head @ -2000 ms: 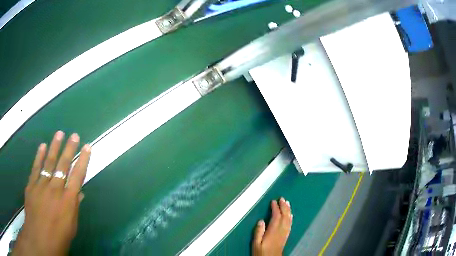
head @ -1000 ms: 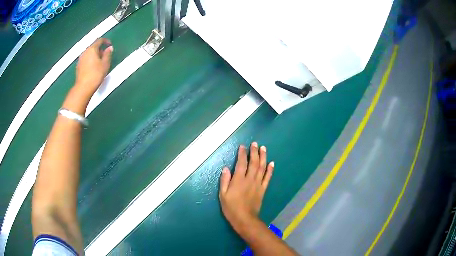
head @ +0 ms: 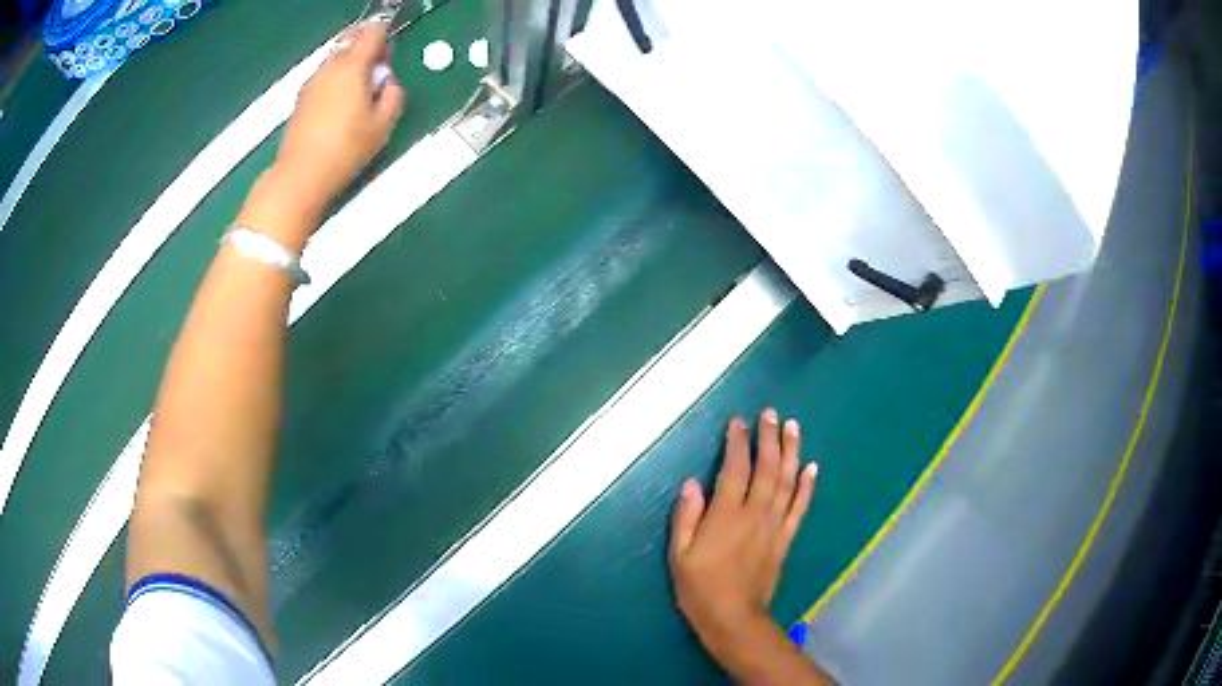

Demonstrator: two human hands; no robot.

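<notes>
My left hand (head: 342,121) reaches over the far lane of the green conveyor belt (head: 536,349). Its thumb and fingers are nearly closed, with a small whitish part (head: 382,75) showing between them, partly hidden. Two small round white parts (head: 437,55) lie on the belt just right of this hand, the second partly behind a metal post. My right hand (head: 744,536) rests palm down on the glossy green worktop (head: 563,590), fingers spread and holding nothing.
The white machine housing (head: 804,161) stands over the belt, with a black clamp handle (head: 898,286) low on it. Metal posts (head: 529,47) rise at its left. White guide rails (head: 576,483) run along the belt. A blue patterned reel (head: 107,38) lies far left.
Since one second ago, my left hand has reached farther over the belt and its fingers have closed around a small whitish part. The round white parts have come into view. My right hand stays flat.
</notes>
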